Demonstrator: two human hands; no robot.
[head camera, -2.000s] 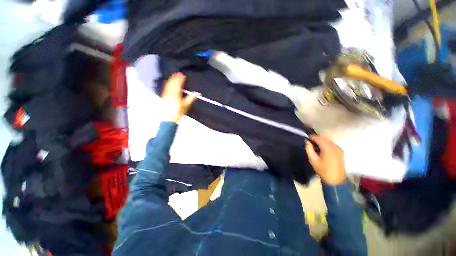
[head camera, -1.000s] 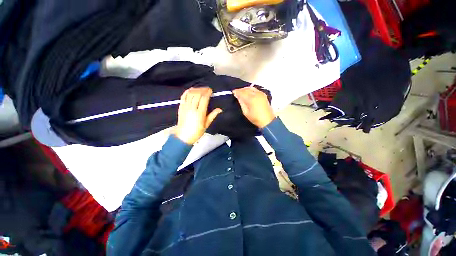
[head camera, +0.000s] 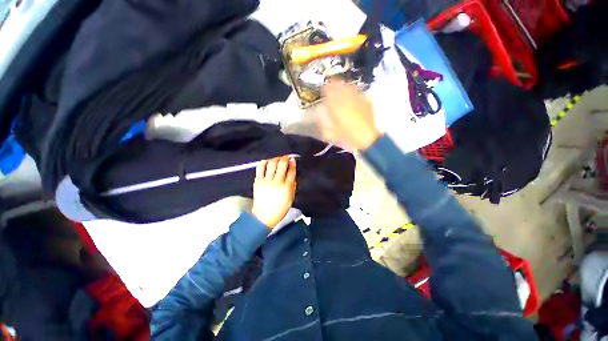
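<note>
A black garment piece (head camera: 220, 190) with a thin white piping line (head camera: 150, 184) lies over the sleeve board, whose rounded grey-blue end (head camera: 72, 198) shows at the left. My left hand (head camera: 275, 190) lies flat on the cloth, fingertips at the piping near the piece's right end. My right hand (head camera: 347, 113) is blurred, off the cloth, just below the steam iron. Its fingers seem bent, and whether they hold anything cannot be told. The steam iron (head camera: 330, 50), with its orange-yellow handle, stands on a brassy metal rest (head camera: 306, 91).
A large black garment pile (head camera: 167, 60) lies behind the board on the white table cover (head camera: 133, 256). Dark-handled scissors (head camera: 425, 93) lie by a blue board (head camera: 443, 70) at the right. Red crates (head camera: 477, 26) and black garments (head camera: 500, 133) stand beyond the table's right side.
My right hand has left the piping and moved up towards the iron. My left hand stays on the cloth, near its right end. The view has shifted, with the iron now fully in sight.
</note>
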